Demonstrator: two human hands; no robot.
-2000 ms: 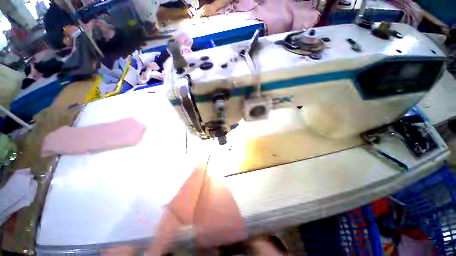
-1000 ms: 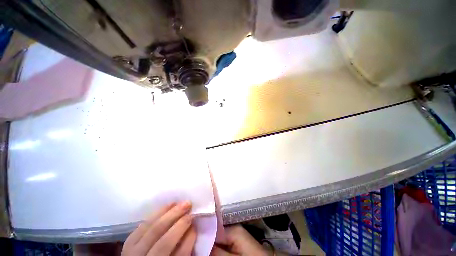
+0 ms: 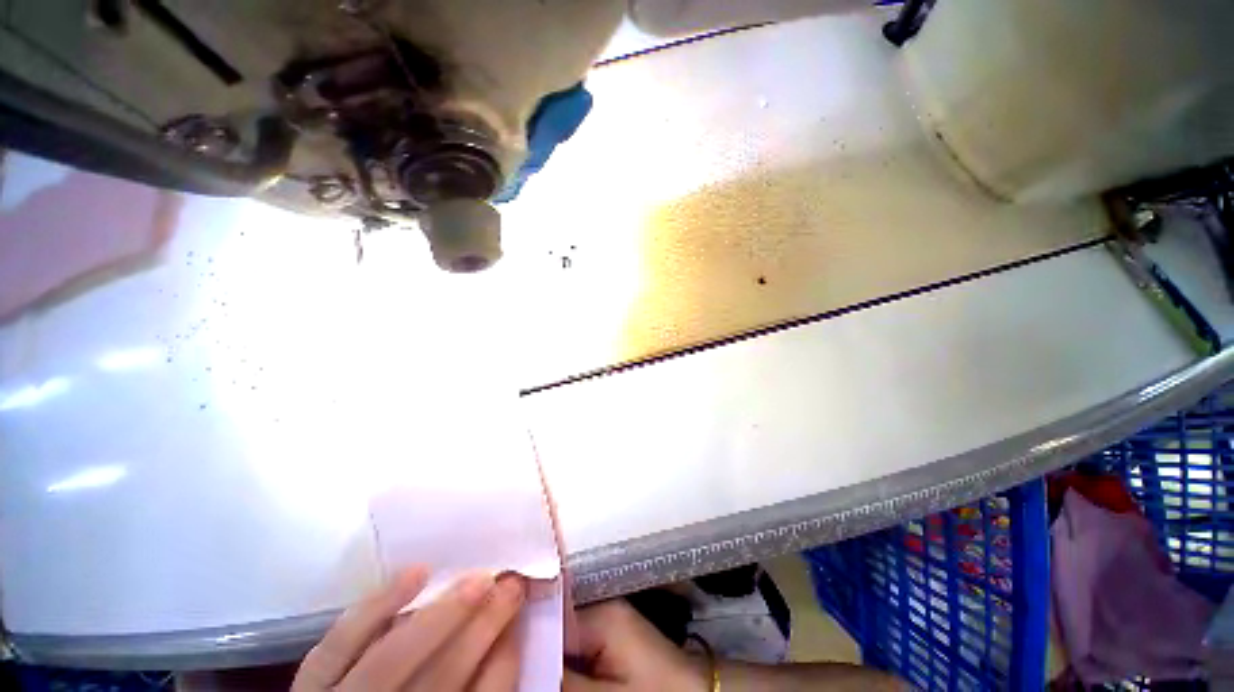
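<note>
A pale pink fabric piece (image 3: 467,521) lies at the table's front edge below the needle area, its upper end lost in lamp glare. My left hand (image 3: 420,635) presses and pinches the pale piece, fingers bent over a fold in it. My right hand (image 3: 629,649) is at the bottom, right of the hanging end of the fabric, gripping its edge; its fingertips are partly hidden behind the fabric. The sewing machine head (image 3: 460,81) fills the top; the presser foot is lost in glare.
A pink strip (image 3: 81,243) lies on the white table (image 3: 812,419) at the far left. The ruler-marked front edge (image 3: 812,521) curves across. A blue basket (image 3: 947,595) with pink fabric (image 3: 1123,581) stands below right. A tweezer-like tool (image 3: 1167,298) lies at the right.
The view has moved closer to the machine since the oldest frame. Over the last second, my left hand has shifted slightly down and left, and more of the pale piece shows outside the glare.
</note>
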